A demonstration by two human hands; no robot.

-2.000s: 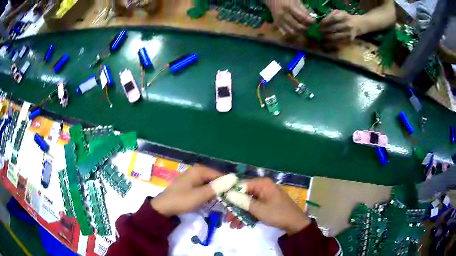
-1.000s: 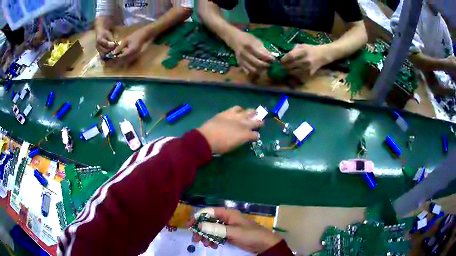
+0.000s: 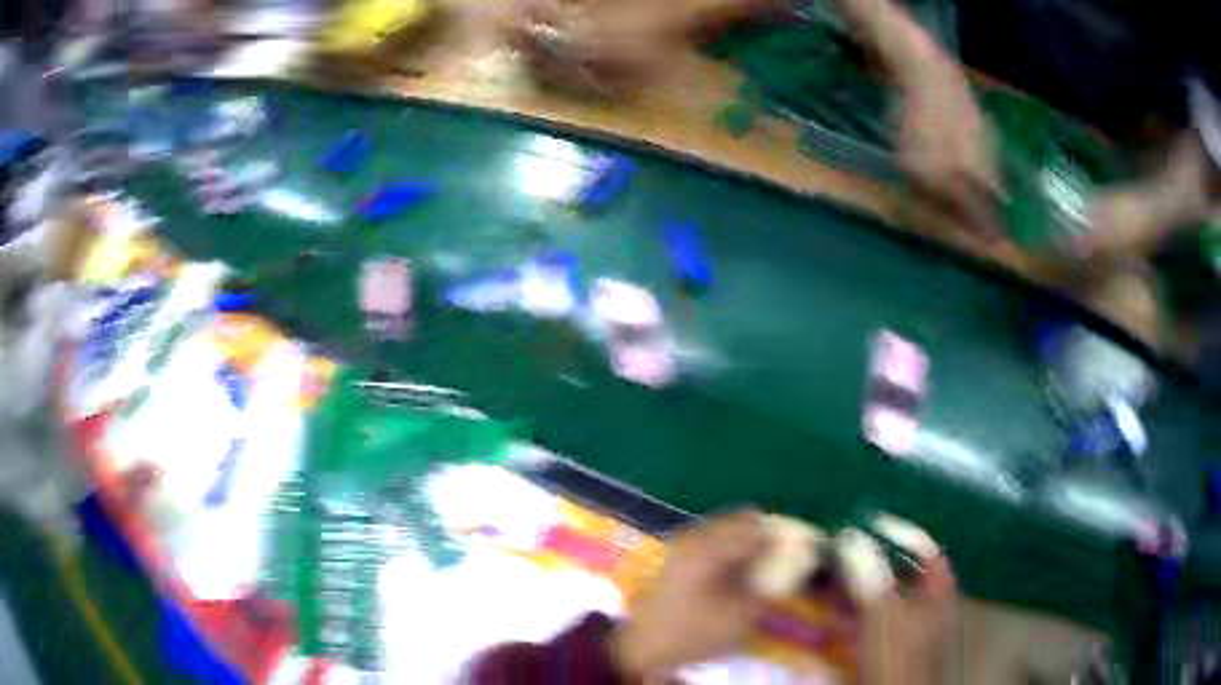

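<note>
The view is strongly blurred. My left hand and my right hand are close together at the bottom, right of centre, over the near edge of the belt. Pale finger cots show on the fingertips. Both hands have bent fingers. A small dark and pale shape shows between and around the fingertips, too blurred to name. I cannot tell which hand grips it. The palms are partly cut off or hidden.
The green belt crosses the view with pink car-shaped housings and blue batteries. Green board strips lie on printed sheet at lower left. Other people's blurred arms are across the belt. Cardboard is at lower right.
My left hand has come back from the batteries on the belt to beside my right hand. The view has swung left, so belt items appear farther right. The picture has become blurred.
</note>
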